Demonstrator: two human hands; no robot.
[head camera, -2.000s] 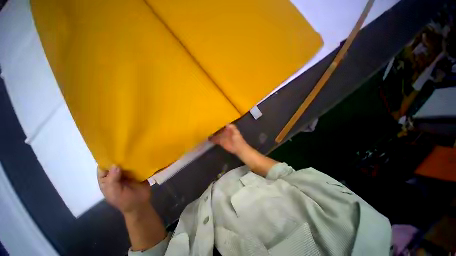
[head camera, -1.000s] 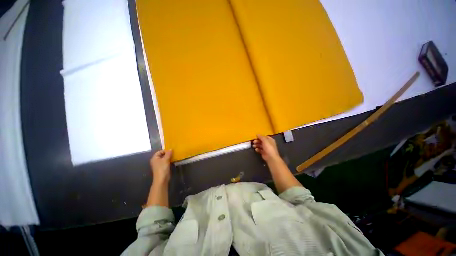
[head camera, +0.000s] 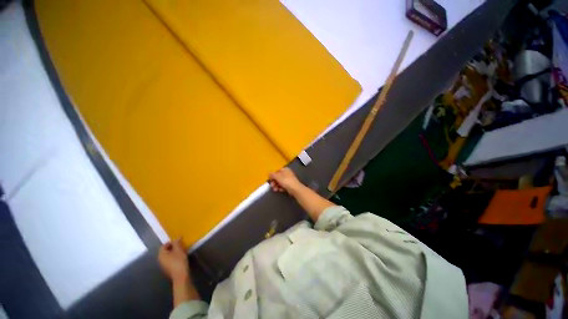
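The yellow cloth (head camera: 180, 118) lies flat with a dark lengthwise fold line running to its near edge. A white edge shows beneath it along the left and near sides. My left hand (head camera: 174, 260) pinches the near left corner of the yellow cloth. My right hand (head camera: 285, 181) has its fingers on the near edge of the cloth, just left of the fold line. A small grey-white tab (head camera: 304, 157) sticks out below the fold's end. The fingertips of both hands are partly hidden at the cloth edge.
A white sheet pile (head camera: 68, 212) lies left across a dark gap. A wooden ruler (head camera: 372, 115) slants over the near table edge at right. A dark box (head camera: 426, 15) sits on the white base layer (head camera: 339, 34). Shelves of oddments and an orange item (head camera: 515, 205) are at right.
The view has swung, so the table appears tilted again. The yellow cloth's near left corner, raised two seconds ago, now lies flat. Both hands remain at the near edge.
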